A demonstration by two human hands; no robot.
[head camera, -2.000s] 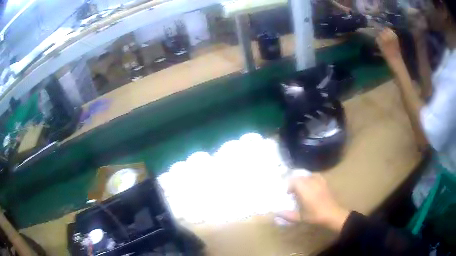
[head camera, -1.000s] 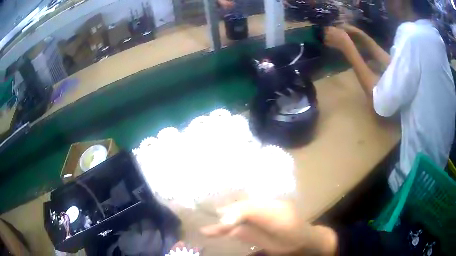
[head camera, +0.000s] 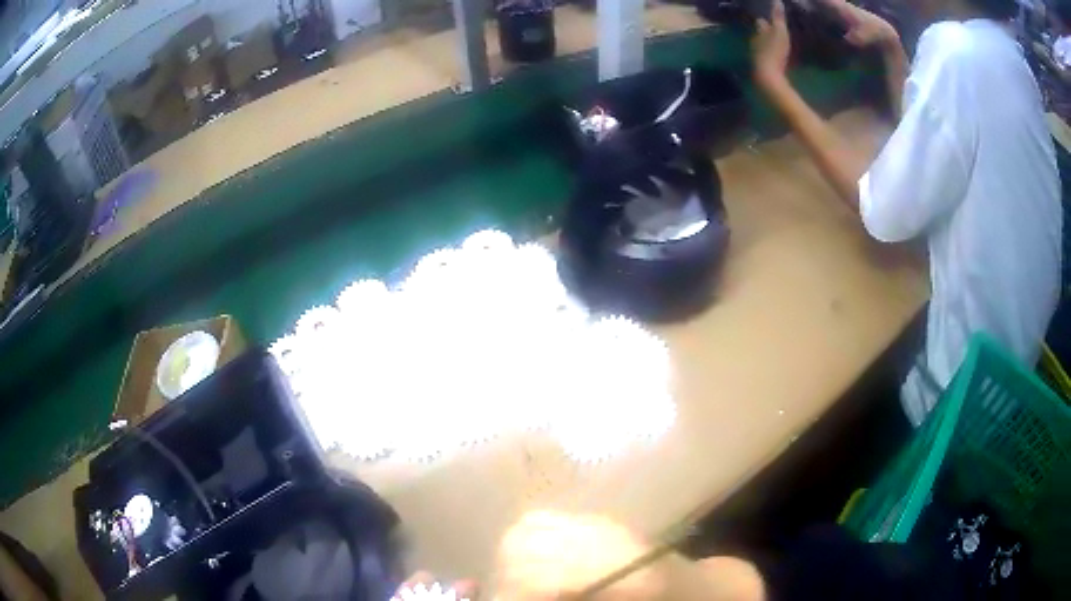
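My right hand [head camera: 581, 556], overexposed and blurred, is at the bottom centre with a thin stick-like brush [head camera: 634, 568] in it; its tip is hard to see. My left hand [head camera: 463, 585] shows only as fingertips at the bottom edge, around a white toothed gear [head camera: 425, 592] cut off by the frame. A glaring gear pile [head camera: 470, 352] lies on the bench beyond both hands. A black unit [head camera: 188, 470] with an open box section and round bladed drum lies at the lower left.
Another black unit [head camera: 646, 235] stands beyond the pile, beside the green conveyor [head camera: 352, 223]. A cardboard box [head camera: 139, 373] holds a round pale tub [head camera: 188, 362]. A person in white [head camera: 981, 176] works at right, near a green crate [head camera: 940, 434].
The view has shifted. My right hand has left the gear pile and drawn back to the bottom edge. The gear at my left fingertips has come into view since the earliest frame.
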